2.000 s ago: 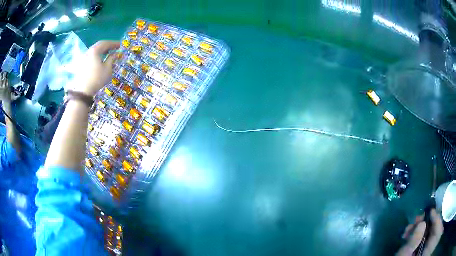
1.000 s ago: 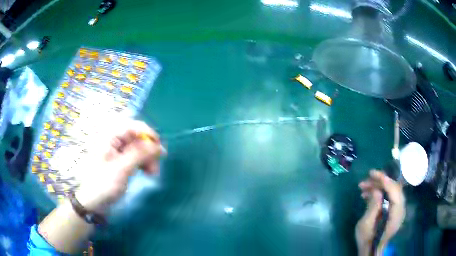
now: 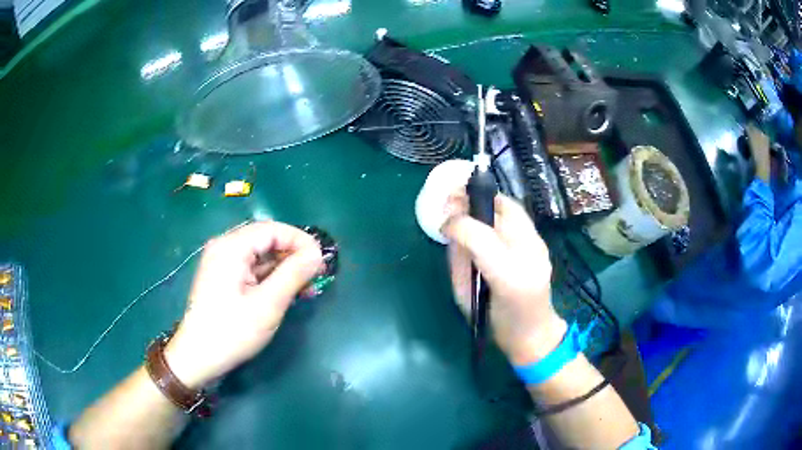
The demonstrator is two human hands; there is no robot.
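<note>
My left hand [image 3: 251, 303] is over the left side of the round black device [image 3: 328, 249], fingers pinched together. An orange tint shows between them; the small battery seen there earlier is mostly hidden. The device's green circuit board [image 3: 322, 285] shows beside my fingertips. My right hand [image 3: 506, 272] grips the black soldering iron [image 3: 482, 198], its metal tip pointing up, away from the device. A thin silvery solder wire [image 3: 123, 312] lies loose on the green mat, its right end reaching my left hand.
Two orange batteries [image 3: 199, 181] lie below the clear fume hood [image 3: 281, 101]. A black fan [image 3: 415, 121], white round lid [image 3: 433, 204], iron stand [image 3: 567, 92], brownish cleaning box [image 3: 582, 180] and beige roll [image 3: 655, 189] stand right. The battery tray [image 3: 16, 369] is at left. Another person's sleeve [image 3: 761, 224] shows.
The view has swung right. My left hand has left the battery tray with a small orange battery and come to the device. My right hand has raised the iron beside the white lid.
</note>
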